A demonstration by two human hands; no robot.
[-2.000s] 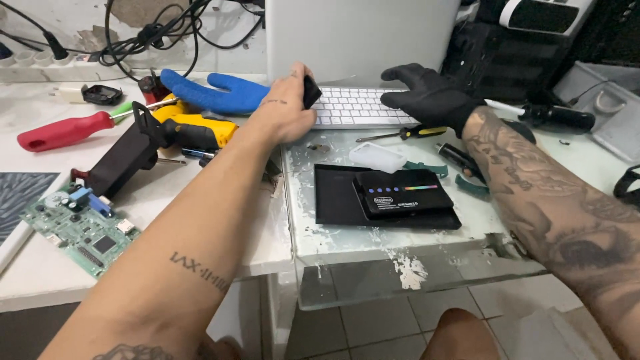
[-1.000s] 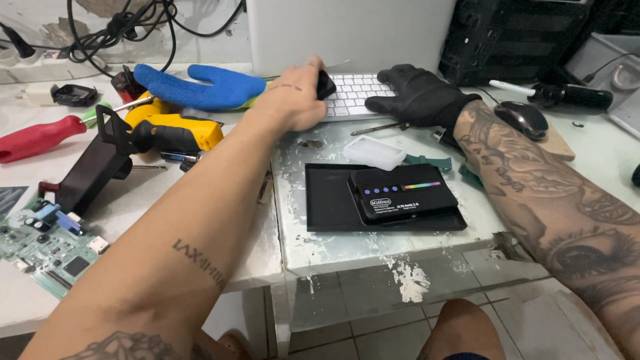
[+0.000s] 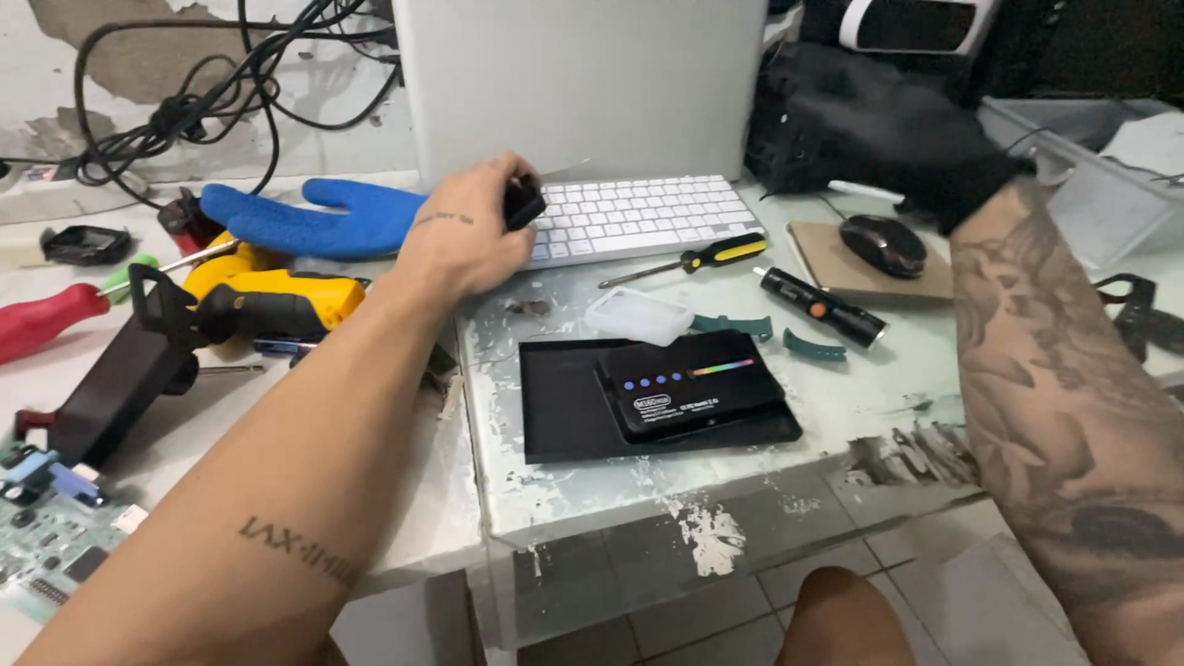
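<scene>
My left hand (image 3: 472, 227) grips a small black object (image 3: 524, 202) over the left end of a white keyboard (image 3: 638, 217). My right hand (image 3: 879, 129), in a black glove, is blurred at the back right, above a white pen-like stick (image 3: 865, 191); whether it holds anything is unclear. A yellow and black screwdriver (image 3: 726, 252) lies in front of the keyboard. Nearer are a translucent white case (image 3: 640, 314), a black flashlight (image 3: 823, 307), green strap pieces (image 3: 814, 346) and a black light panel (image 3: 698, 384) resting on a black tray (image 3: 564, 407).
A blue glove (image 3: 319, 219), a yellow and black tool (image 3: 277, 301), a red-handled screwdriver (image 3: 51, 319) and a circuit board (image 3: 55, 536) lie left. A black mouse (image 3: 883, 244) sits on a brown pad at right, before a clear plastic bin (image 3: 1091, 176). Cables (image 3: 176, 116) hang behind.
My right hand has left the keyboard and moved back and to the right. The flashlight and yellow-black screwdriver, largely covered a second ago, show fully. My left hand keeps the black object.
</scene>
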